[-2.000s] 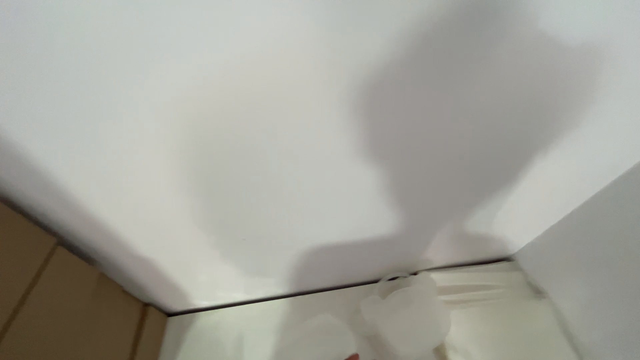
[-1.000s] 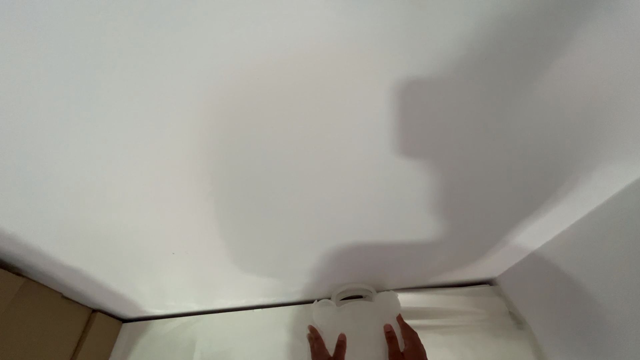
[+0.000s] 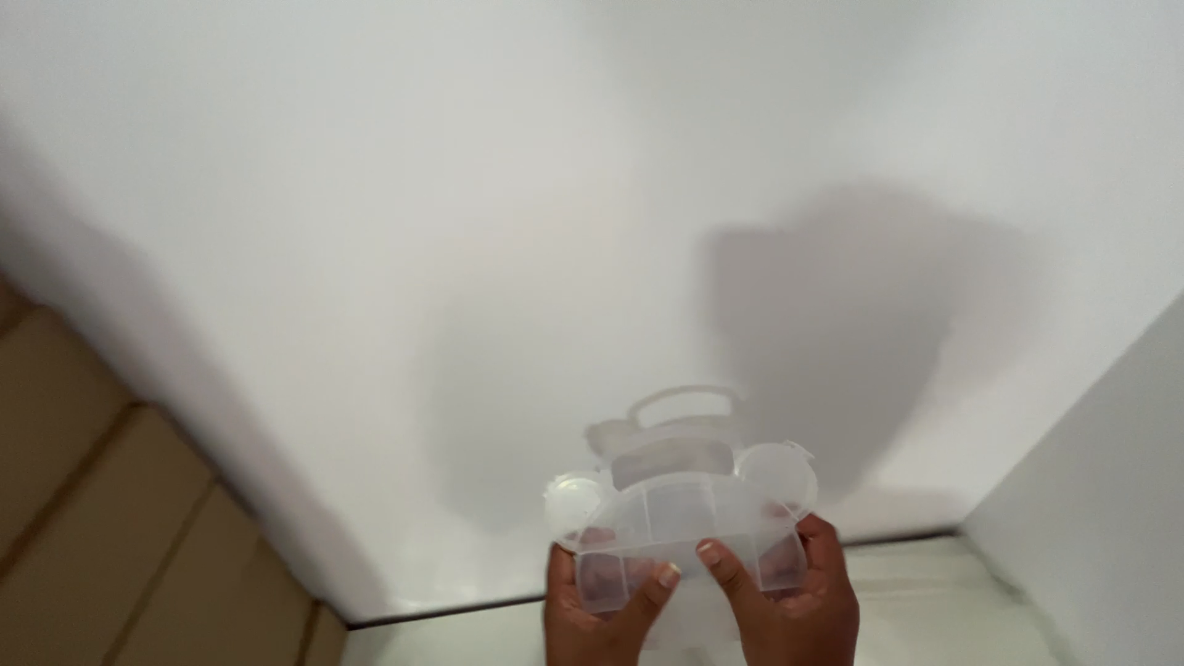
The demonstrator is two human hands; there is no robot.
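A translucent plastic compartment box (image 3: 680,527) with a loop handle at its top and a round part at each upper side is held up in front of the white wall. My left hand (image 3: 601,601) grips its lower left side, thumb across the front face and fingers behind. My right hand (image 3: 791,592) grips the lower right side in the same way, its thumb near the middle. Thin dividers show through the clear plastic. Part of the box's lower edge is hidden by the hands.
Brown cardboard boxes (image 3: 139,518) stand along the left. A white wall (image 3: 370,231) fills most of the view, with shadows on it. Another wall (image 3: 1110,481) meets it at the right. A pale surface (image 3: 943,601) lies below a dark gap.
Both hands and the box have come up further into view since one second ago. Two seconds ago only a fingertip showed near a blurred translucent thing at the bottom.
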